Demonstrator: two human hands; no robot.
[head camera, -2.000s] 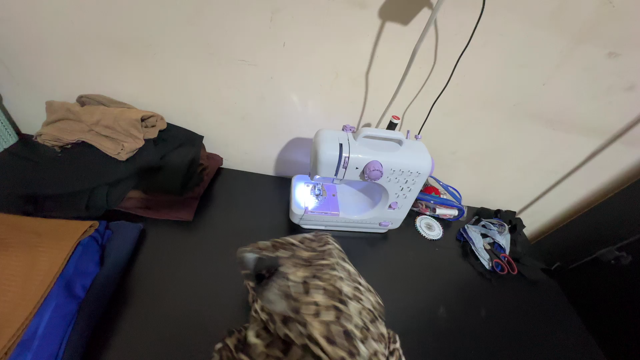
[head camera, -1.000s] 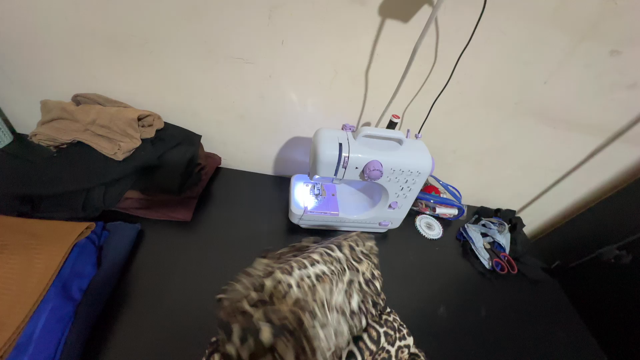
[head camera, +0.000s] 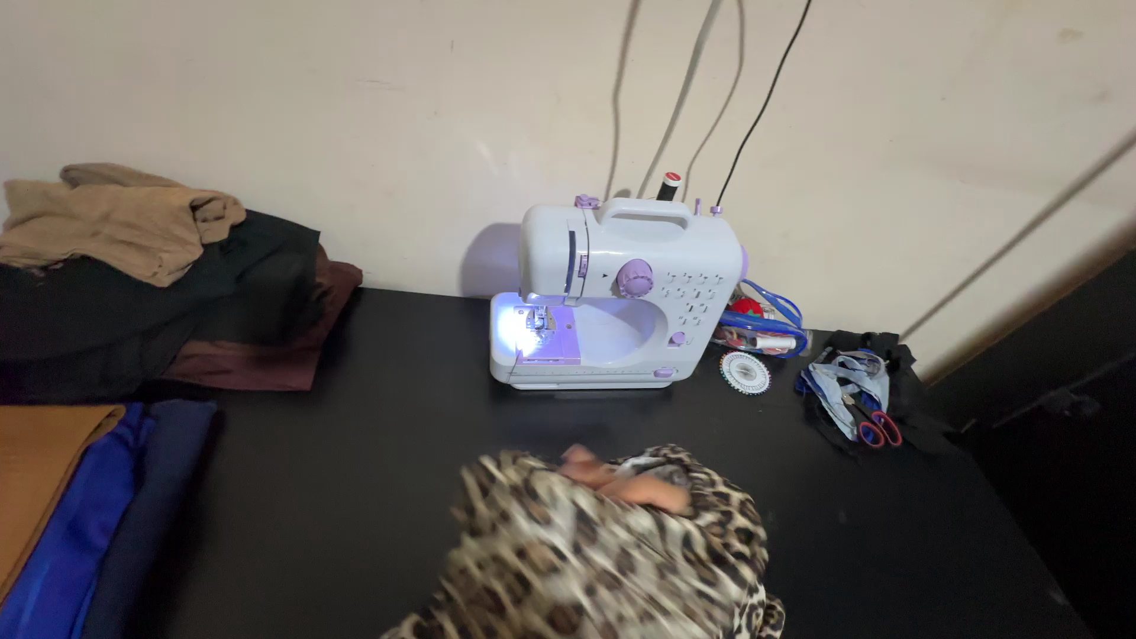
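Observation:
A leopard-print cloth (head camera: 603, 559), blurred by motion, is bunched up at the bottom centre, over the front of the black table. Blurred fingers of one hand, seemingly my right hand (head camera: 626, 484), show at the cloth's upper fold and grip it. The rest of that hand is covered by the fabric. My left hand cannot be seen. Behind the cloth stands a white and purple sewing machine (head camera: 621, 293) with its lamp lit over the needle plate and a black thread spool (head camera: 668, 186) on top. The cloth does not touch the machine.
Folded orange (head camera: 49, 479), blue and navy fabrics lie at the left, below a heap of tan, black and maroon cloth (head camera: 266, 355). Right of the machine are a pin wheel (head camera: 745, 373), a blue-edged pouch (head camera: 763, 328) and scissors (head camera: 874, 428) on scraps. A pale wall (head camera: 355, 133) rises behind.
The leopard-print cloth has shifted and changed shape, spreading lower and a little to the right. Fingers now show at its upper fold. The sewing machine has stayed in place.

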